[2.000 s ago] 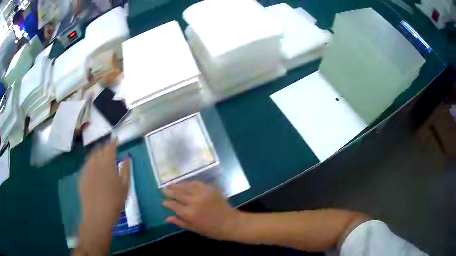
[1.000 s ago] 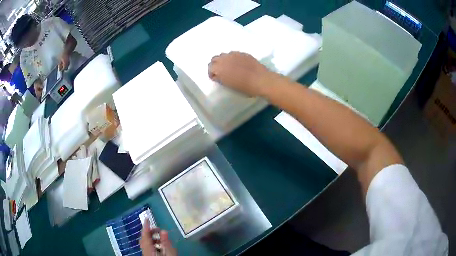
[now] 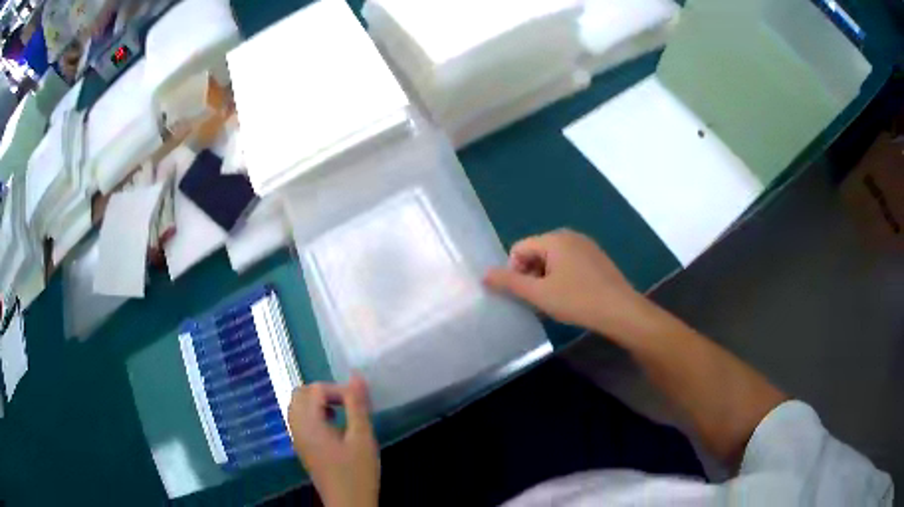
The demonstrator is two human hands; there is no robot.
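A translucent milky sheet [image 3: 456,347] lies over the low square box at centre, whose square outline [image 3: 387,267] shows through it. My right hand [image 3: 560,277] is at the sheet's right edge, thumb and finger pinched on it. My left hand [image 3: 337,431] is at the sheet's lower left edge, fingers curled; whether they grip the film is unclear. A blue solar cell stack [image 3: 238,381] with pale cross lines and white side strips lies left of the sheet, on a flat green-grey mat [image 3: 164,426].
Thick white sheet piles [image 3: 317,89] stand behind the work, with another pile [image 3: 486,59] beside them. A white holed sheet [image 3: 659,168] lies before an upright pale green board [image 3: 763,89] at right. Papers, a dark rectangle [image 3: 216,188] and a small cardboard box [image 3: 193,99] are at left.
My right hand has come back from the white pile to the centre. The translucent sheet now covers the box. My left hand has moved off the cell stack to the sheet's edge.
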